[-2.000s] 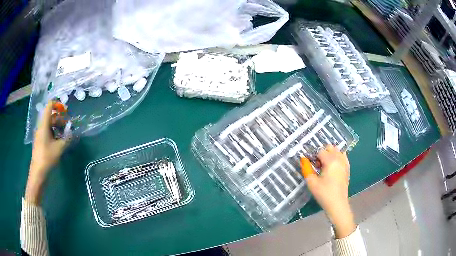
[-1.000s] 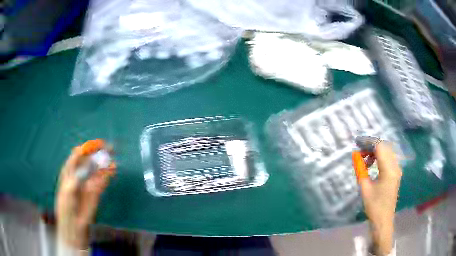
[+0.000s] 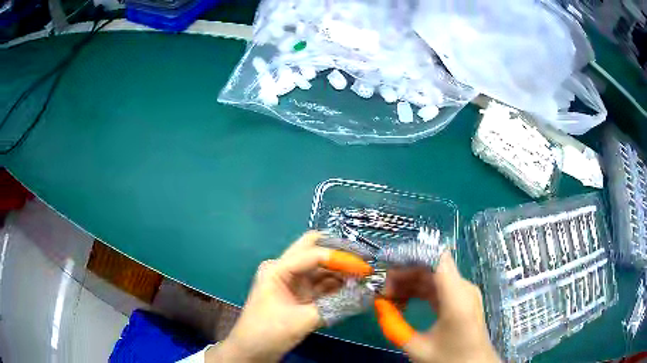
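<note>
My left hand (image 3: 284,291) and my right hand (image 3: 447,312) meet in front of the small clear plastic box (image 3: 323,195). Orange finger cots and grey finger sleeves cover some fingers. Between the fingertips is a small silver-and-white piece (image 3: 376,281), blurred and mostly hidden; a thin metal shaft (image 3: 358,237) points up-left from the fingers. The left fingers are closed around something whose shape I cannot make out. Silver shafts lie in the box, partly covered by the hands.
A blister tray (image 3: 539,276) with silver-and-white pieces lies at right, another at the far right. Behind are a parts box (image 3: 516,150), a clear poly bag (image 3: 340,120) with white housings, and a white plastic bag (image 3: 504,53). A black cable (image 3: 50,92) lies at left.
Both hands have come together at the centre, from the left side and from over the blister tray. The view has turned left, so the bench items sit further right.
</note>
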